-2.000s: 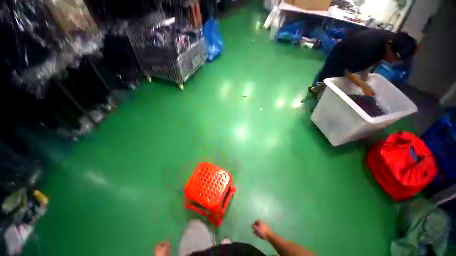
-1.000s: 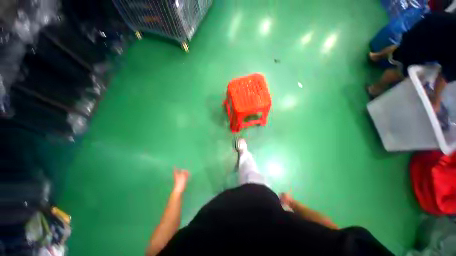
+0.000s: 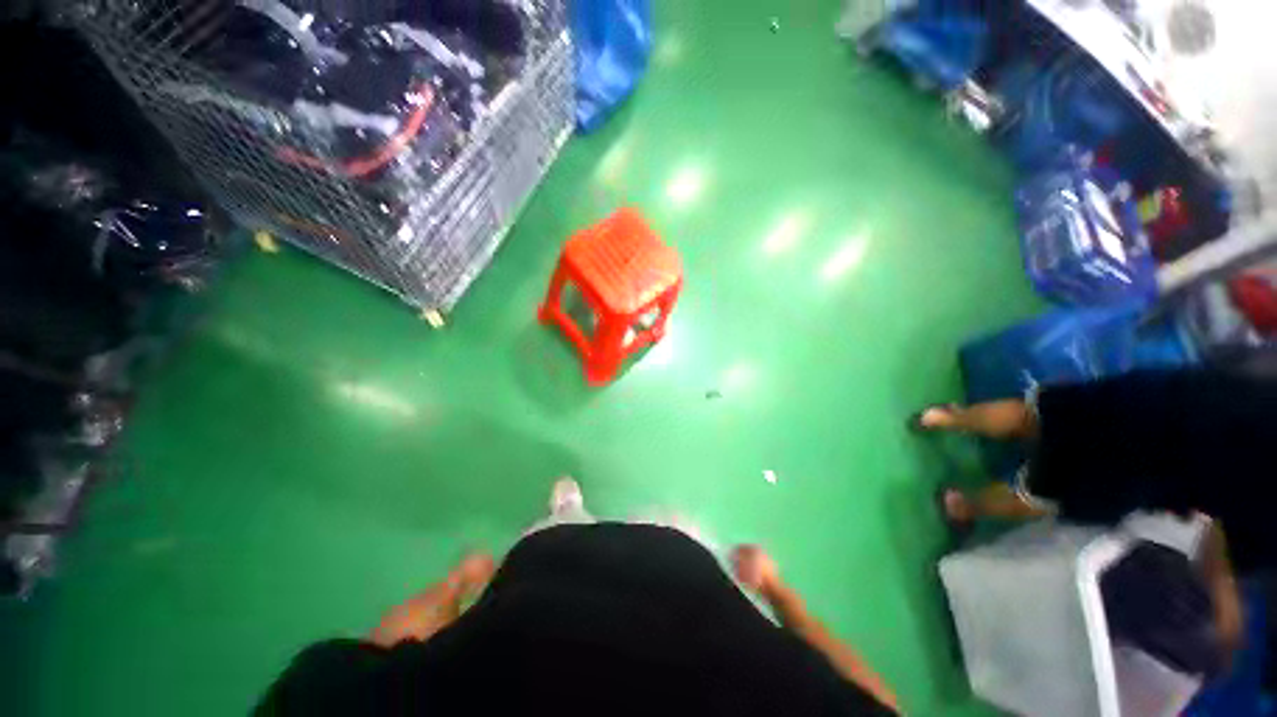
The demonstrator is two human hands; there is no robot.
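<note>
A red plastic stool [image 3: 616,273] with a slotted top stands upright on the green floor in front of me. No hand touches it. My left hand [image 3: 469,577] hangs low beside my dark shirt, blurred; its fingers cannot be made out. My right hand [image 3: 754,569] hangs on the other side, small and blurred; whether it is open or closed cannot be told. A wire cage trolley [image 3: 476,210] stands at the upper left, loaded with shiny dark polybagged garments [image 3: 350,91].
A person in dark clothes [image 3: 1148,441] stands at the right by a white plastic tub [image 3: 1022,602] with dark contents. A blue plastic bag [image 3: 608,56] is beside the cage. Dark film-covered garments [image 3: 84,280] line the left. A white worktable [image 3: 1204,84] is at the upper right.
The view has moved closer to the wire cage, which now shows larger with its load. The stool has shifted left in view. The tub now sits lower in view.
</note>
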